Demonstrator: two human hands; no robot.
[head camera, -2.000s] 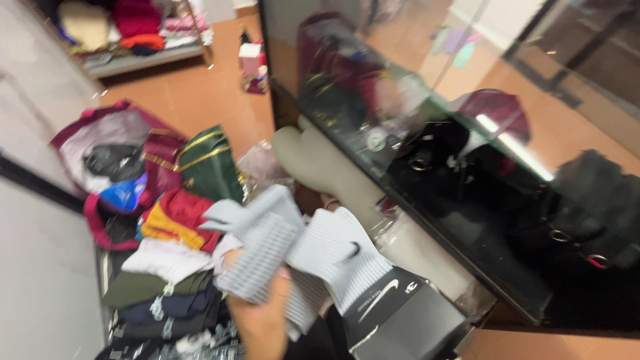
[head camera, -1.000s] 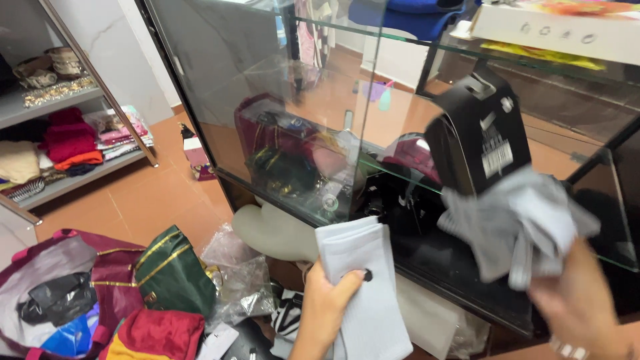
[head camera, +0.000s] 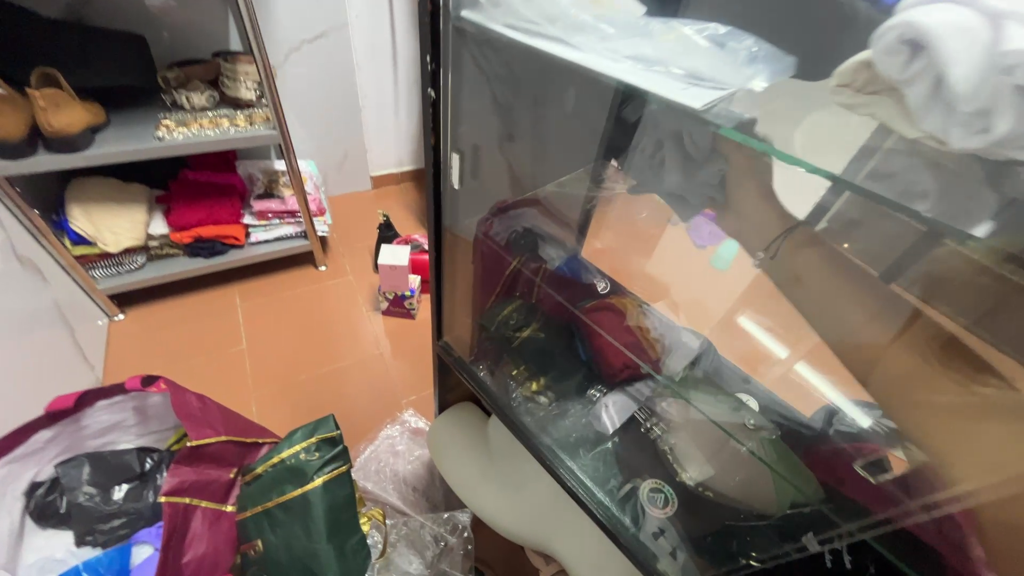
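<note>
Neither of my hands shows directly. A blurred arm and a grey cloth appear as a reflection in the front glass of the display case (head camera: 512, 264); which arm it is, I cannot tell. White bundled fabric (head camera: 944, 72) is at the top right corner, at the case's upper level. Clear plastic wrapping (head camera: 704, 48) lies on a white sheet near it. At the lower left stands an open maroon bag (head camera: 200, 472) with black plastic (head camera: 104, 488) inside. A dark green bag with gold trim (head camera: 300, 504) leans beside it.
A metal shelf (head camera: 184, 276) at the left holds tan shoes (head camera: 64, 108), belts and folded clothes (head camera: 208, 196). Small boxes (head camera: 398, 292) stand on the tiled floor. A pale mannequin part (head camera: 512, 488) and crumpled clear plastic (head camera: 408, 456) lie along the case's base.
Both hands, the grey socks and the black box have left direct view. The view has shifted so that more of the left shelf and the case's front glass shows.
</note>
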